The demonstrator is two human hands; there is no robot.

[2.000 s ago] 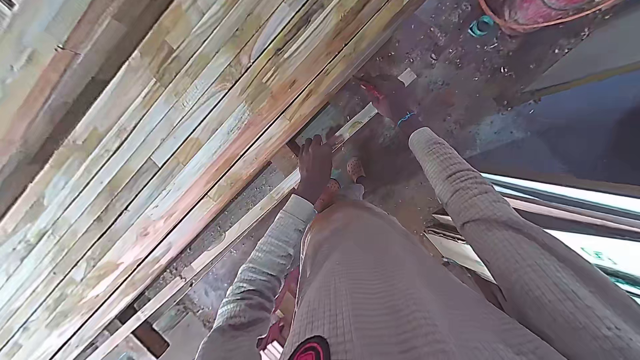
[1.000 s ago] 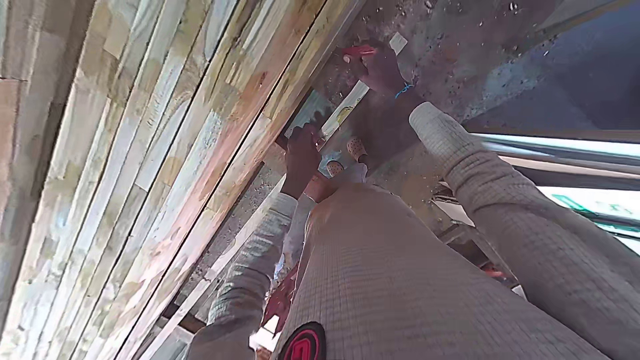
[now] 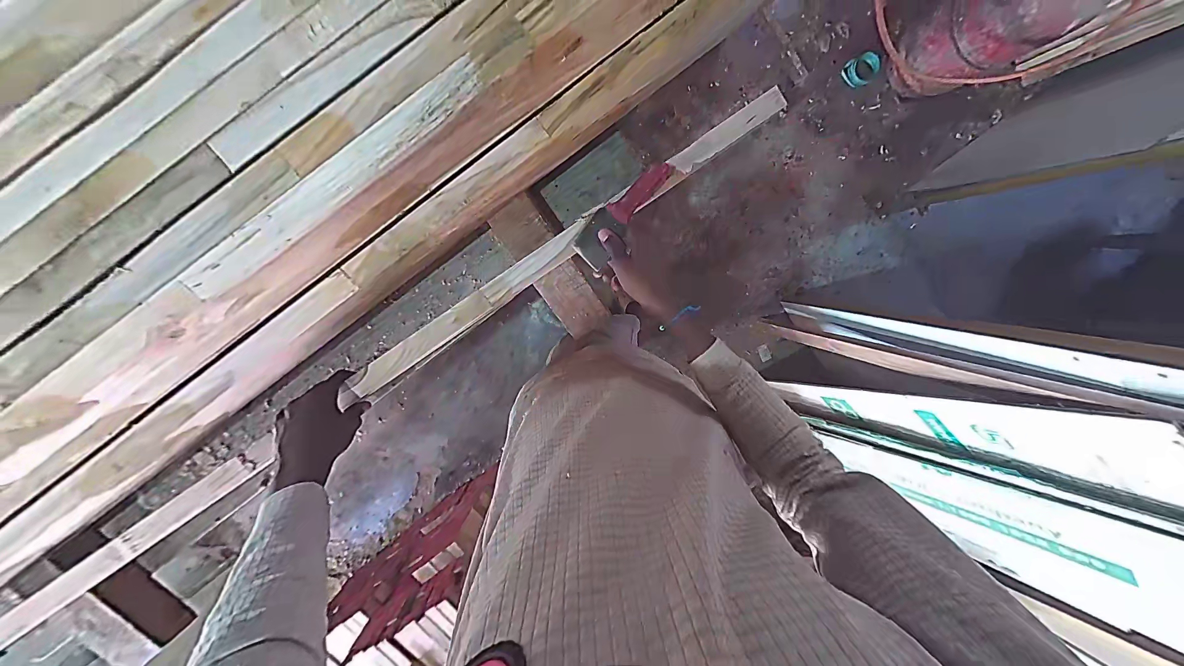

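A long, narrow wooden strip [image 3: 439, 338] runs diagonally beside a large panel of joined wood pieces [image 3: 277, 222]. My left hand [image 3: 319, 430] grips the strip at lower left, its fingers curled around it. Farther along, my right hand [image 3: 643, 268] is closed on a hand tool with a red part [image 3: 640, 192] and a dark block-like part; its exact kind is unclear. The tool lies against the strip, whose far end sticks out beyond it. Under the strip a short wooden crosspiece [image 3: 569, 291] juts out from below the panel.
The littered floor [image 3: 786, 185] holds a teal ring-shaped item [image 3: 860, 69] and a red container [image 3: 990, 37] with an orange cord or hose. Long white wrapped boards [image 3: 999, 518] with green print lie at right. Several wood pieces lie on a red surface [image 3: 416, 555] at lower centre.
My left hand has moved down and left along the strip, away from my right hand. My right hand has come back nearer my body. The view has swung noticeably.
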